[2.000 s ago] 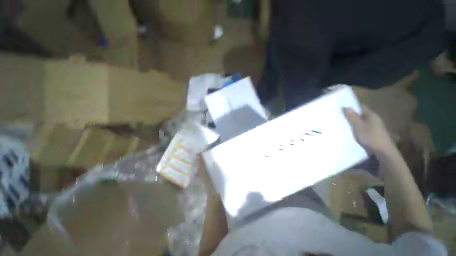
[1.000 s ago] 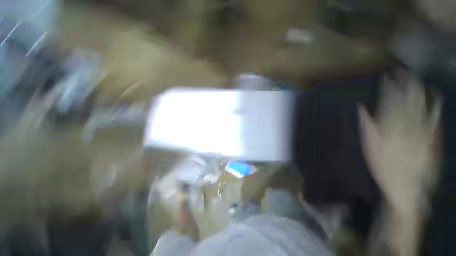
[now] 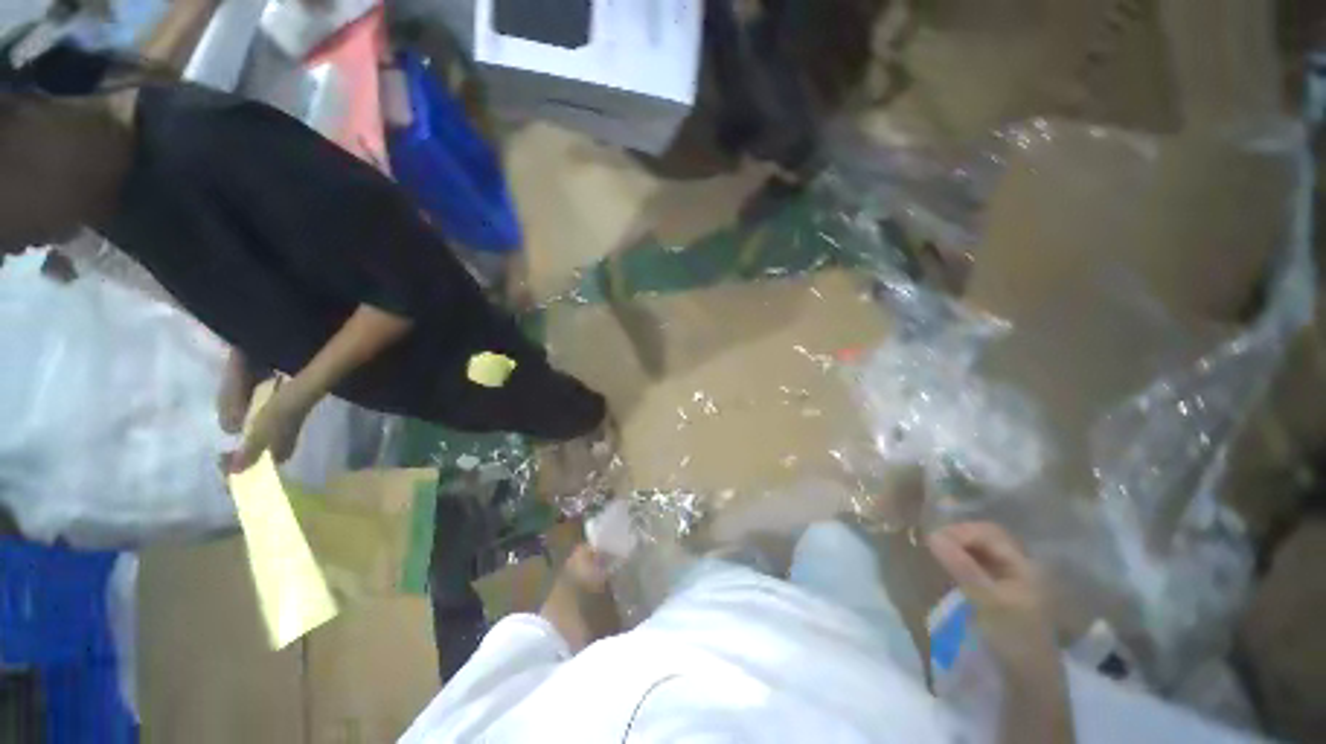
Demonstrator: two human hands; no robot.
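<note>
My left hand (image 3: 583, 573) is low in the middle of the head view, partly covered by my white sleeve. It is closed around a small white, blurred piece (image 3: 612, 532) that looks like paper. My right hand (image 3: 995, 568) is at the lower right, raised above the floor with its fingers curled. No object shows clearly in it, and blur hides whether it pinches something. A blue and white sheet (image 3: 951, 634) shows just left of my right wrist.
A person in black (image 3: 276, 233) bends at the left, holding a yellow strip (image 3: 285, 560). A white printed carton (image 3: 625, 61) stands at the top. Clear plastic wrap (image 3: 1163, 422) heaps at the right. Brown cardboard (image 3: 727, 364) bears shiny scraps. Blue bins are at the left.
The view has swung round. The white carton I held two seconds ago is out of my hands. My right hand, spread wide a second ago, is now curled and lower.
</note>
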